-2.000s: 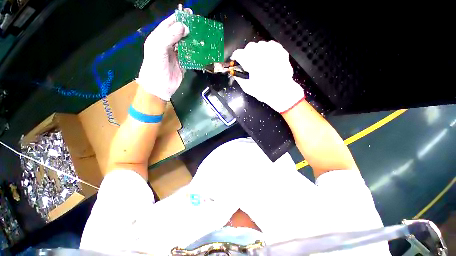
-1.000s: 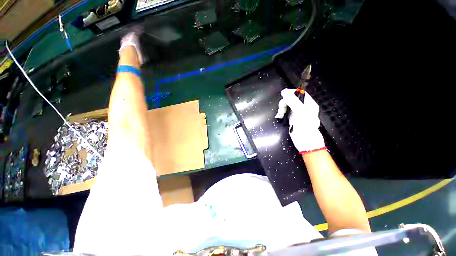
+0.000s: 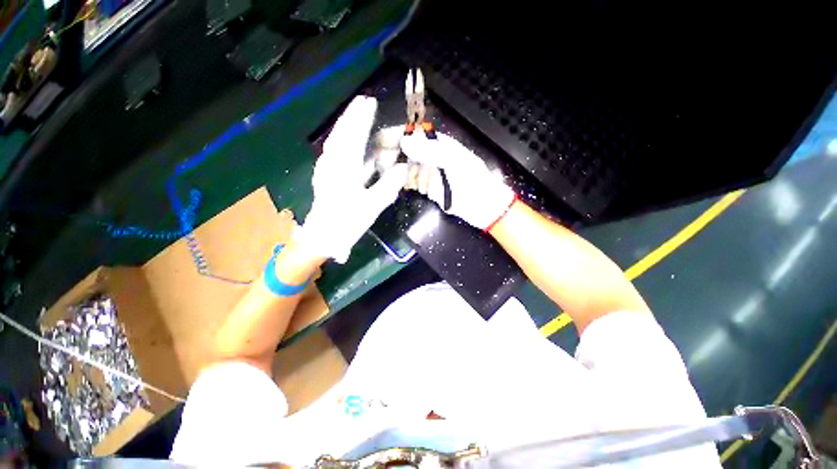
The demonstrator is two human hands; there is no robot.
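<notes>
My right hand point(image 3: 459, 179), in a white glove with a red cuff edge, is closed around the handles of the diagonal cutters point(image 3: 416, 101). Their metal jaws point up and away from me. My left hand point(image 3: 341, 188), also white-gloved, is open just left of the cutters, fingers apart and pointing up. No board shows in it. Both hands are above the black tray point(image 3: 473, 266), which carries tiny bright specks. A blue strap point(image 3: 280, 275) is around my left wrist.
The black perforated box point(image 3: 541, 119) is at the upper right. Boards point(image 3: 260, 50) lie on the dark conveyor at the upper left, beyond a blue line. A carton point(image 3: 142, 321) of silvery parts point(image 3: 87, 371) and a coiled blue cord point(image 3: 191, 215) are at left. A metal handle point(image 3: 393, 249) is beside the tray.
The green board held two seconds ago is gone from my left hand. My left hand reached over the conveyor one second ago and is now back beside the cutters. My right hand still holds the cutters.
</notes>
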